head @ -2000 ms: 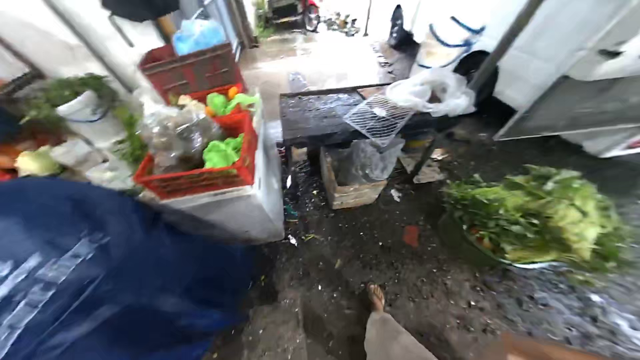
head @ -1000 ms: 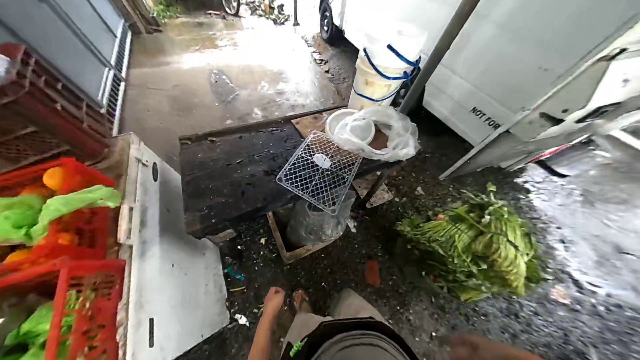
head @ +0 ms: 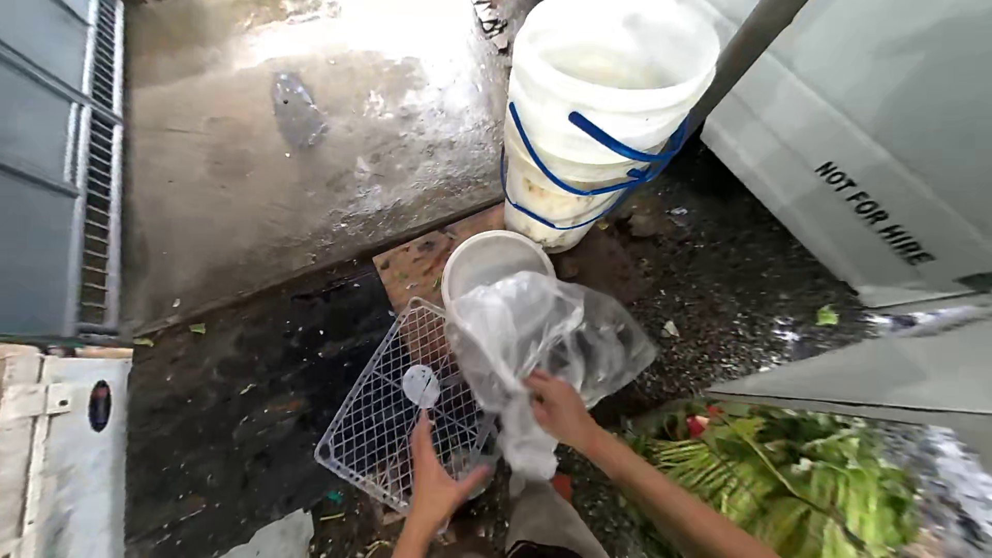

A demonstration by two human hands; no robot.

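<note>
A clear plastic bag [head: 542, 333] hangs over the rim of a small white bucket [head: 496, 256], and my right hand [head: 559, 407] grips it near its lower part. Beneath my left hand [head: 438, 477] lies a white plastic grid tray [head: 387, 411] with a round solid disc in it. The fingers of that hand are spread and hold nothing; whether they touch the tray cannot be told. The tray lies beside the bucket and the bag, slanting over the dark bench top.
Nested white buckets [head: 604, 139] with blue handles stand behind the small one, by a pole [head: 756, 46]. Leafy greens [head: 783, 480] are piled at lower right, below a white vehicle panel [head: 891, 155]. A white cooler box [head: 77, 449] is at left, near a metal gate [head: 46, 170].
Both hands are now at the bench, the right one on the plastic bag. The view has moved closer to the bucket and grid tray.
</note>
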